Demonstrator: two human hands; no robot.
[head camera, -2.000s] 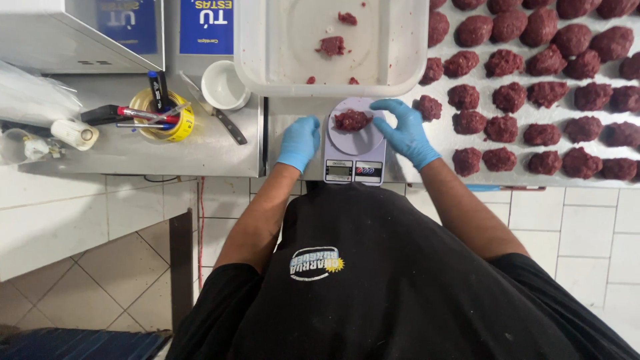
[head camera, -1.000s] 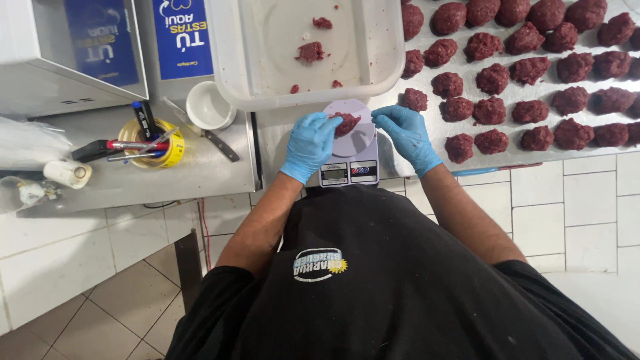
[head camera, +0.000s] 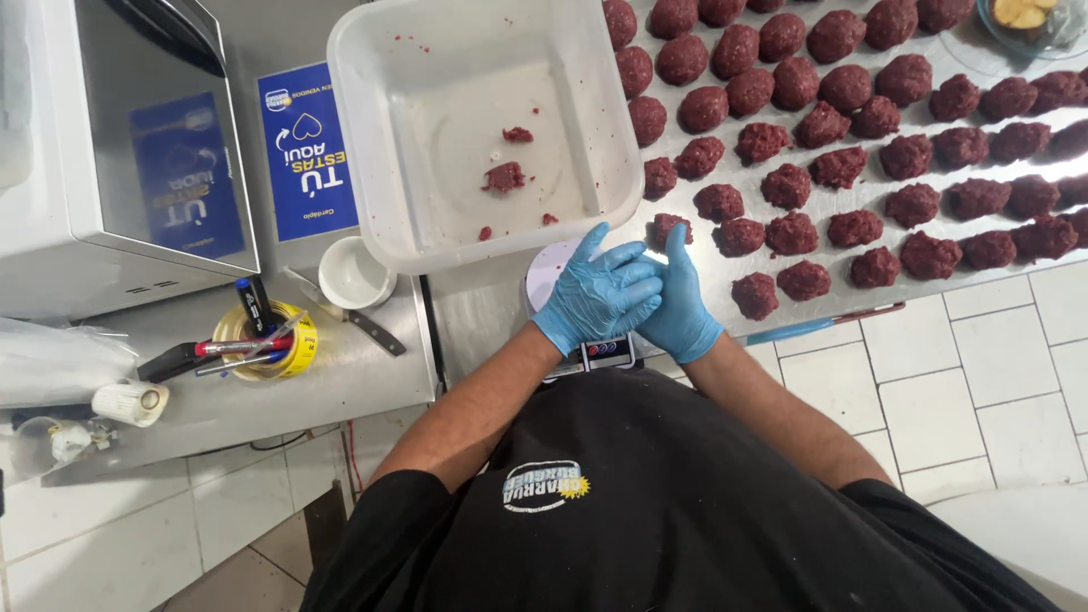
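Observation:
My left hand (head camera: 602, 293), in a blue glove, lies over my right hand (head camera: 680, 308), gloved alike, with the palms turned together. Whatever is between them is hidden. Both are above the kitchen scale (head camera: 541, 270), whose pale round plate shows at the left of my hands and whose buttons show below them. Just beyond my right thumb sits a ball of raw ground meat (head camera: 671, 231). A translucent plastic tub (head camera: 629, 191) with a few meat scraps (head camera: 505, 177) stands beyond my left hand.
Rows of meat balls (head camera: 795, 83) cover the steel table at the right. At the left are a white bowl (head camera: 357, 272), a knife (head camera: 376, 331), a yellow tape roll (head camera: 302, 348) holding pens, and a microwave oven (head camera: 161, 170). A glass bowl (head camera: 1041, 42) stands far right.
The meat lump on the scale plate has left it; my hands have come together above the scale. A second ago they were apart, my left fingers at that lump.

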